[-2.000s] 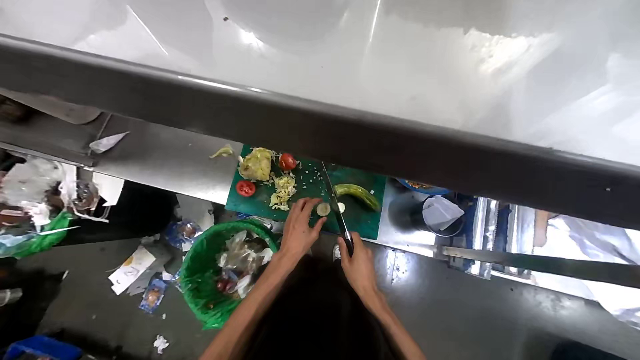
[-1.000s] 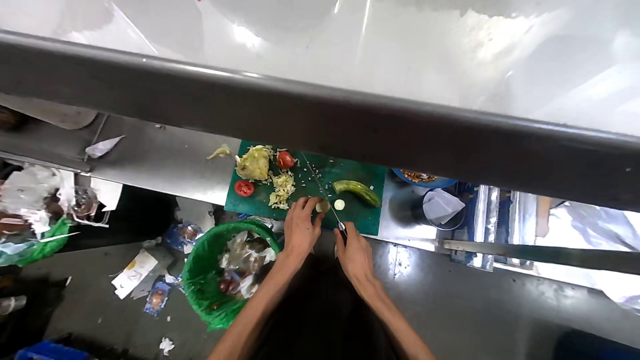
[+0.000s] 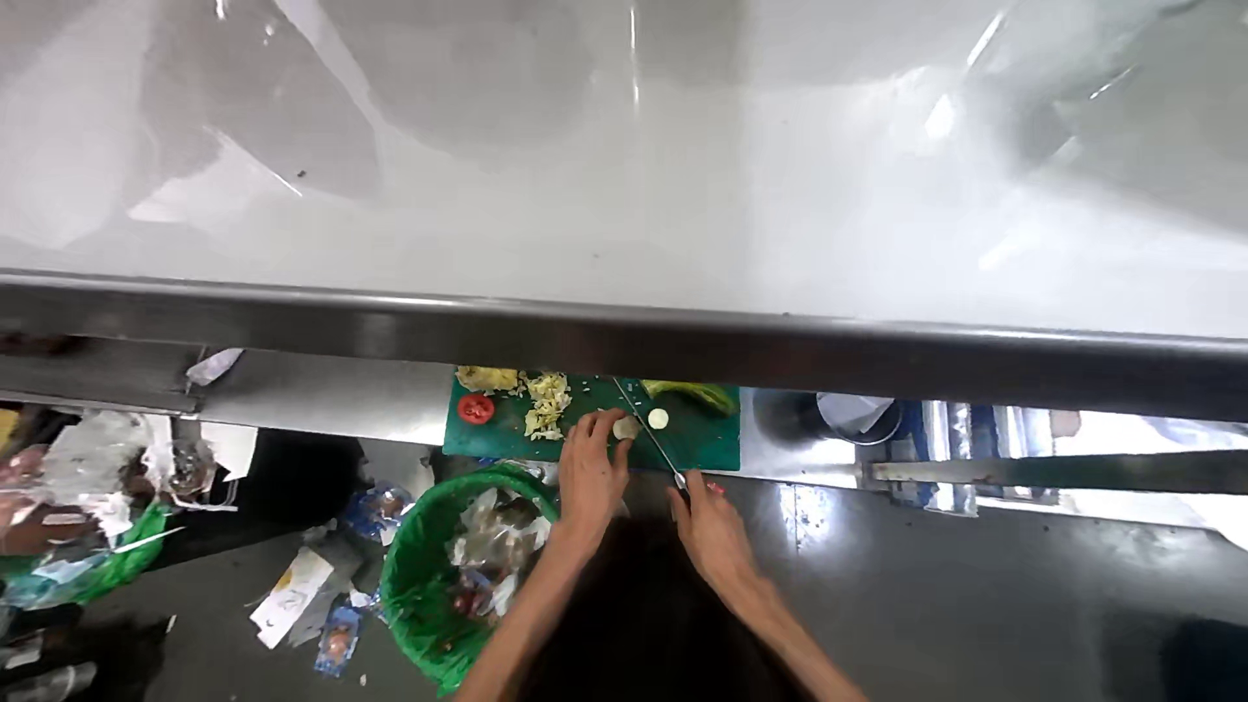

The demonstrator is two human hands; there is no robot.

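Note:
On a green cutting board (image 3: pixel 717 444), my left hand (image 3: pixel 593 468) holds a small pale round vegetable piece (image 3: pixel 627 427) by its fingertips. My right hand (image 3: pixel 712 522) grips a kitchen knife (image 3: pixel 651 432) whose blade slants up and left, just right of that piece. A pale round slice (image 3: pixel 658 418) lies right of the blade. Behind it is a long green vegetable (image 3: pixel 694 394), partly hidden by the shelf edge. Chopped pale-yellow leafy pieces (image 3: pixel 546 405) lie left of centre, with a cut red tomato (image 3: pixel 476 408) at the left and a yellowish leafy chunk (image 3: pixel 486 378) behind it.
A steel shelf (image 3: pixel 624 336) overhangs the board's far side. A green-lined bin (image 3: pixel 419 595) with waste stands below left, near litter on the floor. Another bag of waste (image 3: pixel 97 487) is at far left. At right are a metal container (image 3: pixel 858 417) and a long flat metal bar (image 3: pixel 1053 473).
The view has shifted, so the shelf now covers more of the board's far side. Both hands remain at the board with the knife and the round piece.

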